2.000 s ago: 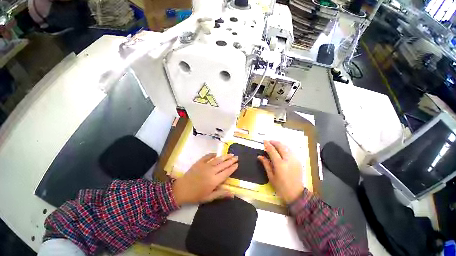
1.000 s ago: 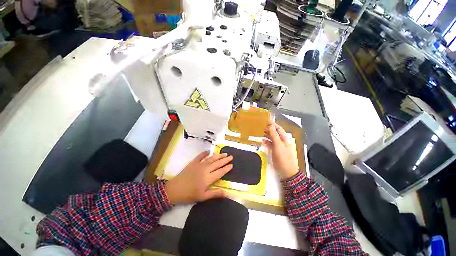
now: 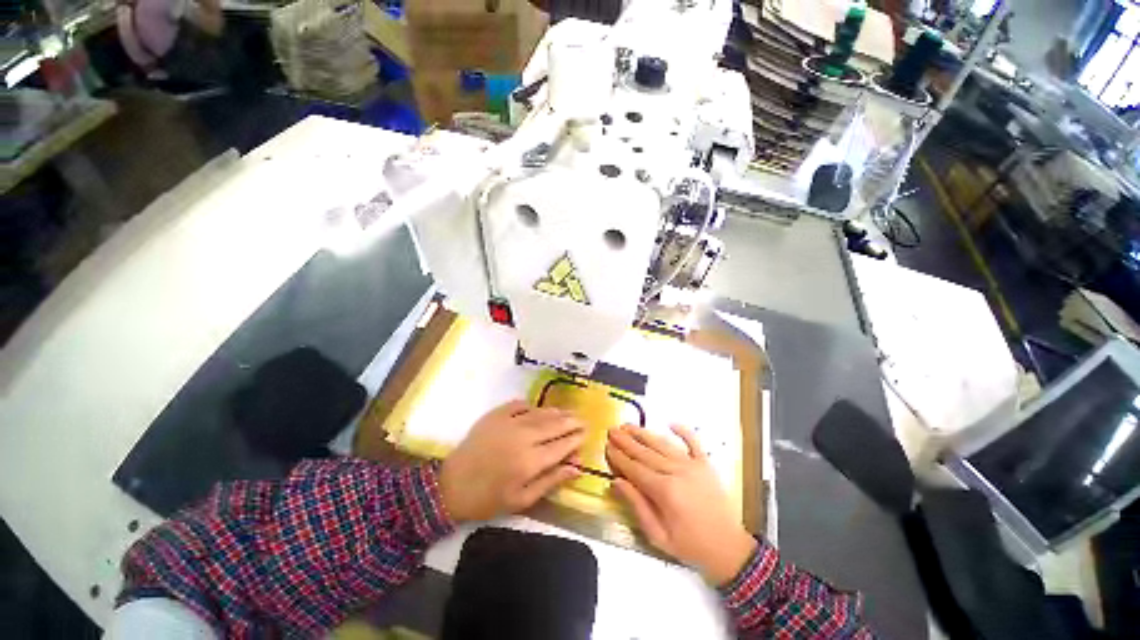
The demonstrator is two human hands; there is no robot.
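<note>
The yellow template flap (image 3: 593, 418) lies flat over the window of the sewing template (image 3: 453, 390), with a rounded black outline showing around it. My left hand (image 3: 515, 460) rests flat on the flap's left side. My right hand (image 3: 673, 490) presses on its right side with fingers spread. Most of the small black panel is hidden under the flap. The machine head (image 3: 569, 238) stands just behind; the needle area is partly hidden. A rounded black piece (image 3: 523, 585) lies in front of my left hand.
Another black piece (image 3: 298, 403) lies left on the grey plate. A single black piece (image 3: 863, 453) lies right of the template. A dark heap (image 3: 981, 563) sits beside the control screen (image 3: 1063, 438). Thread cones (image 3: 919, 56) stand behind at the right.
The amber flap, raised at the back and held by my right hand, has come down forward over the black panel. My right hand has moved down onto it. The view has shifted.
</note>
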